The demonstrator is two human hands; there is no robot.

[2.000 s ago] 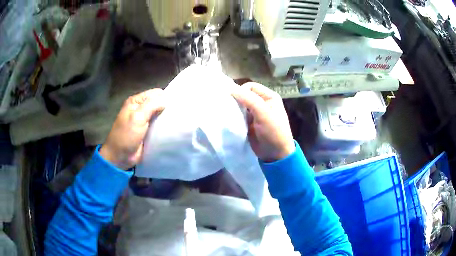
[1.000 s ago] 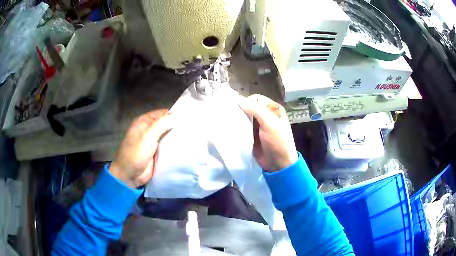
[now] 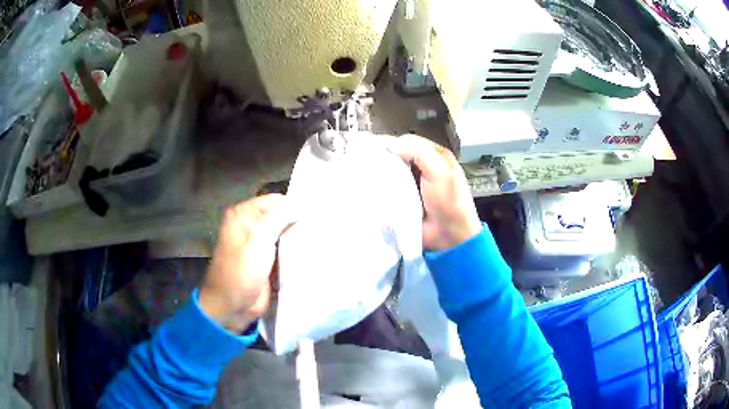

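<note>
A white garment piece (image 3: pixel 344 232) lies between my hands, its far rounded end at the metal presser foot (image 3: pixel 344 120) of the sewing machine (image 3: pixel 316 48). My left hand (image 3: pixel 244 260) grips its left edge, lower down. My right hand (image 3: pixel 438 190) holds its right upper edge close to the presser foot; my fingertips are partly hidden by the bright cloth. A narrow white strip hangs from the piece below my right hand. The exact stitching point is too bright and small to tell.
A translucent tub (image 3: pixel 180 104) with small tools stands left of the machine. A white control box (image 3: pixel 499 80) stands right of the head. A white lidded container (image 3: pixel 567 228) and a blue crate (image 3: pixel 599 343) are at the right. Pale cloth (image 3: pixel 360 375) lies below my hands.
The machine appears lower in view than two seconds ago. The cloth has turned and its near end now narrows toward the lower left. My left hand has moved right and down with its edge.
</note>
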